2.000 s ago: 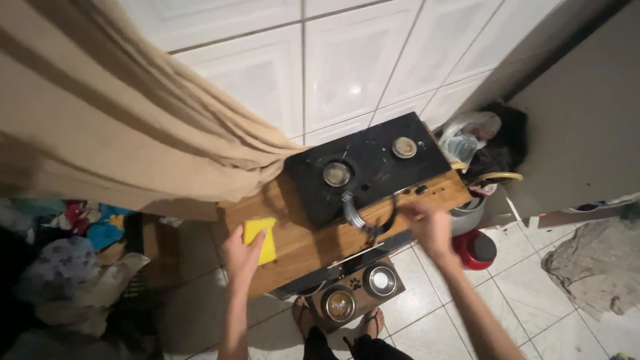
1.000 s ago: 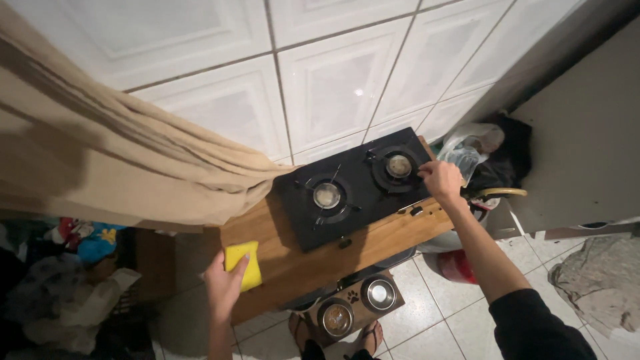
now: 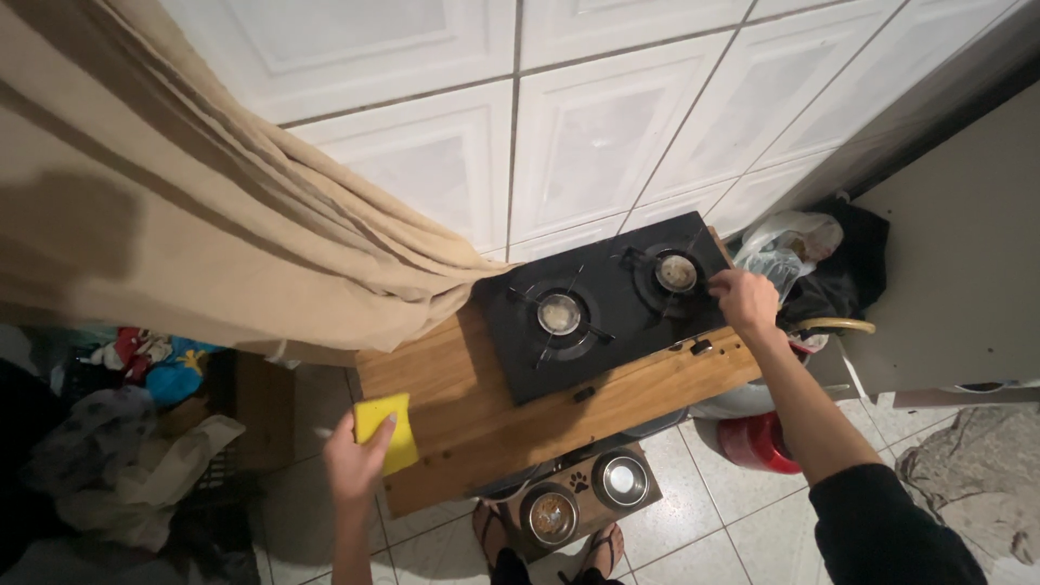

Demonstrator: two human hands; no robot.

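My left hand (image 3: 359, 457) holds a yellow cleaning cloth or sponge (image 3: 387, 432) over the left end of the wooden tabletop (image 3: 439, 382). On that wood stands a black two-burner gas cooktop (image 3: 528, 370). Metal grates sit around its left burner (image 3: 559, 314) and its right burner (image 3: 676, 273). My right hand (image 3: 746, 301) is at the cooktop's right edge, its fingers closed at the grate (image 3: 642, 264) of the right burner; the fingertips are partly hidden. Dark control knobs (image 3: 584, 394) line the cooktop's front.
A beige curtain (image 3: 325, 244) hangs against the cooktop's left corner. Plastic bags (image 3: 792, 240) lie to its right. Below are a pet feeder with two metal bowls (image 3: 552, 516), a red container (image 3: 751, 443) and my feet. Clothes (image 3: 175, 370) are piled at left.
My right hand has moved from the cooktop's front to its right end. The grate it held two seconds ago now sits on the cooktop. The yellow piece remains in my left hand.
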